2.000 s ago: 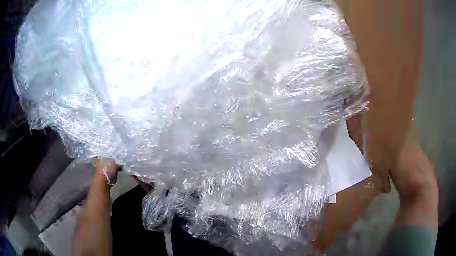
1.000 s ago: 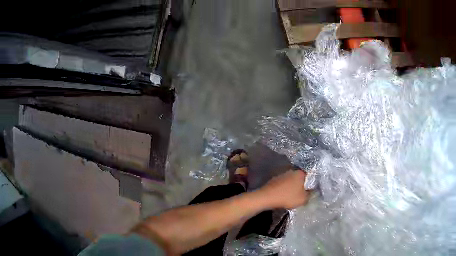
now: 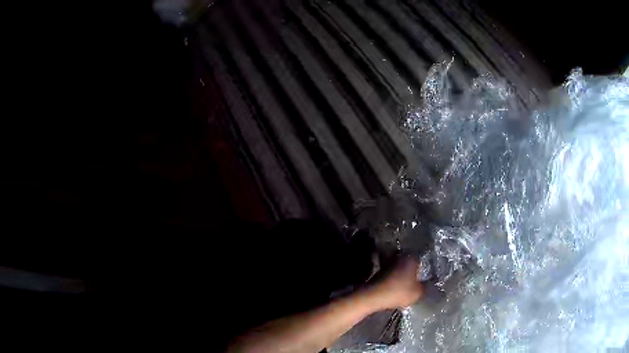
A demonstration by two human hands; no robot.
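Note:
A big crumpled bundle of clear, shiny stretch film (image 3: 552, 200) fills the right side of the view and runs out of its right and bottom edges. My left hand (image 3: 405, 281) is bare and reaches in from the bottom. It grips the lower left edge of the film, and its fingertips are hidden in the folds. My right hand is not in view; the film covers the right side.
The ribbed metal truck bed (image 3: 324, 89) runs from the top of the view down to the film, dim and grey. A small pale, blurred thing (image 3: 171, 9) lies at the top left. The left side is too dark to make out.
The view has moved from the concrete floor, cardboard and pallet to the ribbed truck bed. My left hand still grips the film, which remains on the right.

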